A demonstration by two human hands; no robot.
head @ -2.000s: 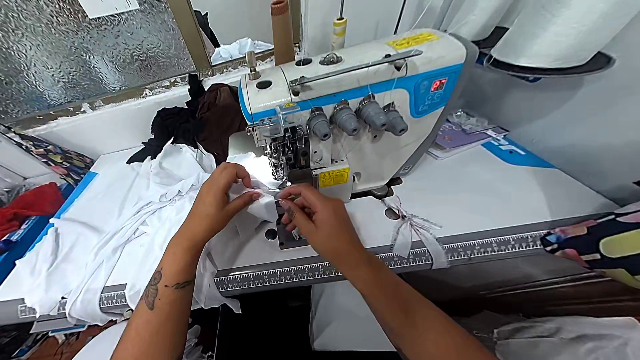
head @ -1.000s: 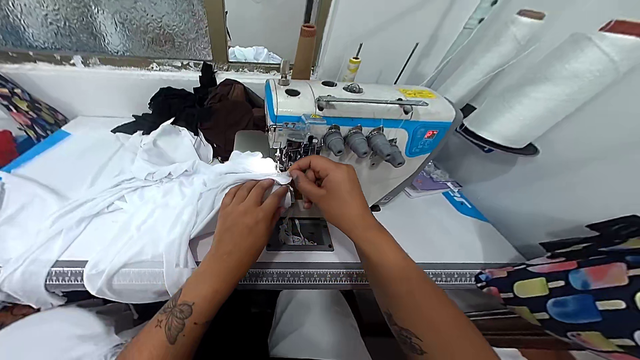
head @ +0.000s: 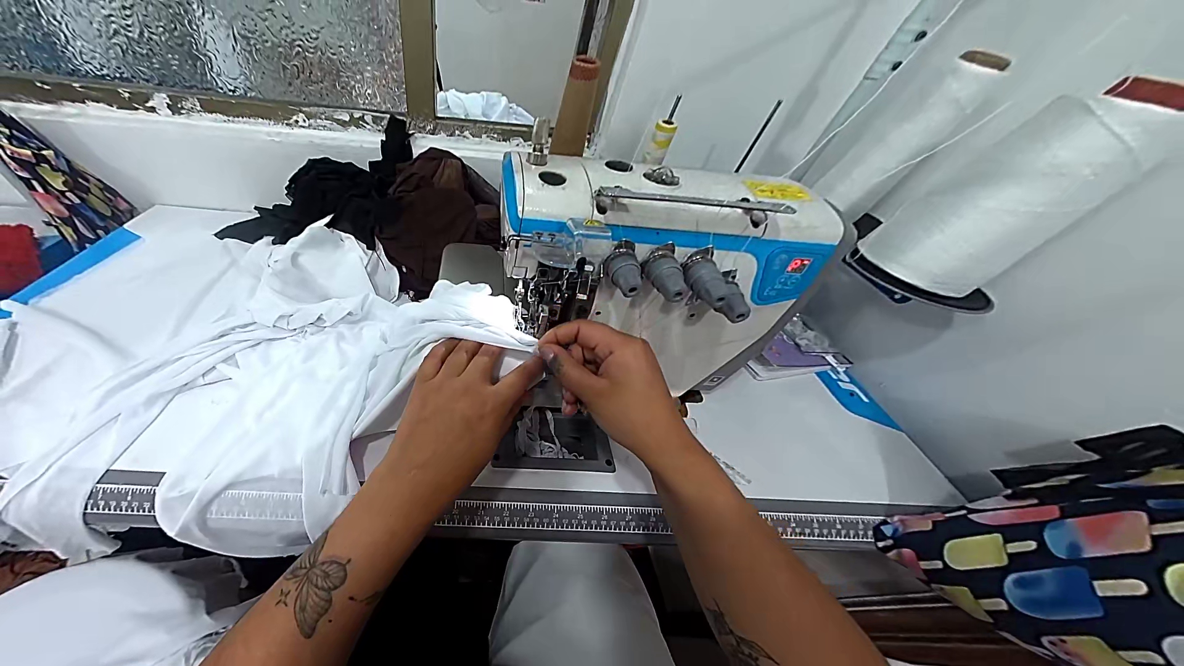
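Note:
White knit fabric (head: 277, 370) lies bunched over the left of the table and runs up to the needle area of a white and blue overlock sewing machine (head: 647, 213). Flat on the fabric, just in front of the presser foot, rests my left hand (head: 462, 398), its thumb at the fabric's edge. My right hand (head: 606, 379) pinches that edge between thumb and forefinger, right beside the left thumb. The machine's lamp lights the cloth behind the fingers. The needle tip is too small to make out.
Black cloth (head: 333, 199) and brown cloth (head: 435, 217) are heaped behind the white fabric. Large white thread cones (head: 1017, 194) stand at the right. A measuring tape (head: 573, 518) runs along the table's front edge. Popsicle-print fabric (head: 1064, 555) hangs at the lower right.
Two seconds ago both hands pinched the cloth at the needle area; my left hand now lies flat on it. The white fabric has bunched up closer to the machine's left side. The view has shifted.

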